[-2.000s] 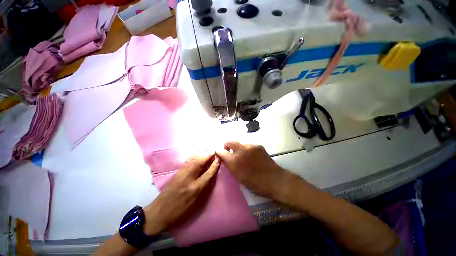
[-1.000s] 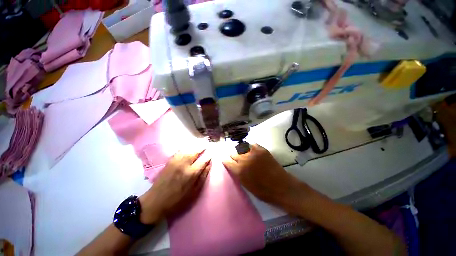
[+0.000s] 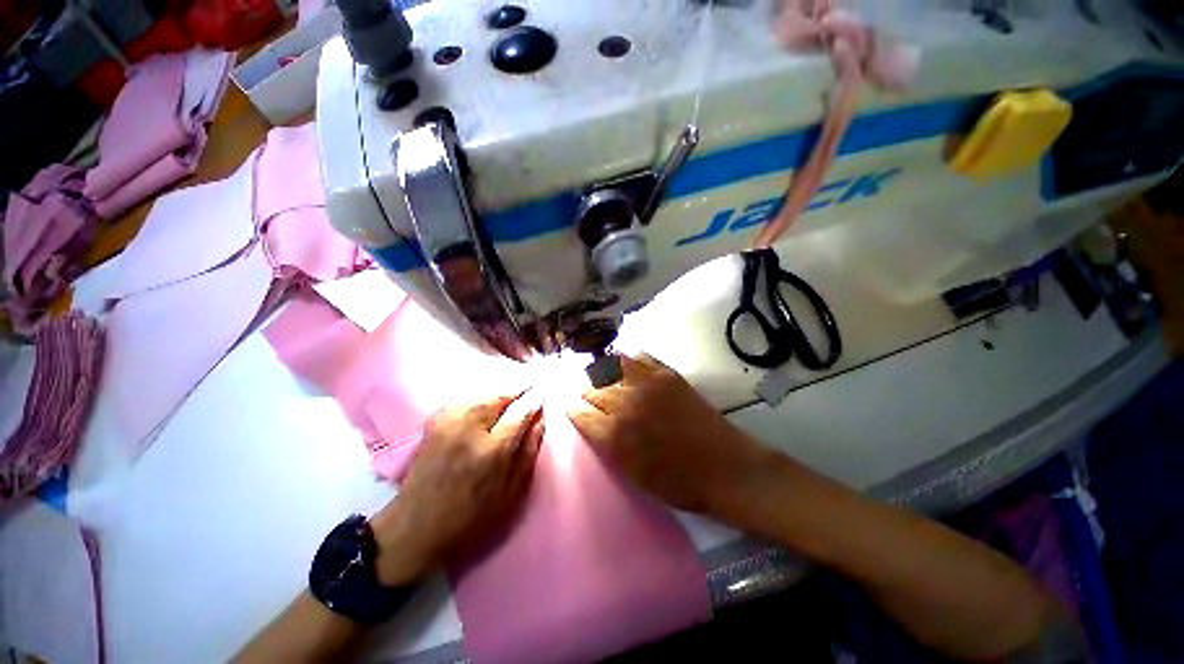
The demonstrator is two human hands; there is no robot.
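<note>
A pink cut panel point(image 3: 571, 564) lies in front of the white lockstitch machine point(image 3: 545, 117) and hangs over the table's front edge. Its far end is at the presser foot point(image 3: 539, 348), washed out by bright light. My left hand point(image 3: 474, 467), with a dark watch on the wrist, presses the fabric from the left, fingertips near the foot. My right hand point(image 3: 649, 428) holds the fabric at its right side, fingertips close to the foot. Another pink part of the piece point(image 3: 370, 376) spreads left of my left hand. The needle and the seam edges are hidden by glare and fingers.
Black-handled scissors point(image 3: 783, 318) lie under the machine arm. Cut piece bundles point(image 3: 195, 311) and a dark-edged stack point(image 3: 52, 396) lie left. Folded pink bundles point(image 3: 149, 130) and a white box point(image 3: 288, 71) are behind. A pink strip point(image 3: 825, 117) hangs over the head.
Since two seconds ago, both hands have brought the pink fabric from the table front up to the presser foot. In the last second the hands have barely moved; the view has shifted.
</note>
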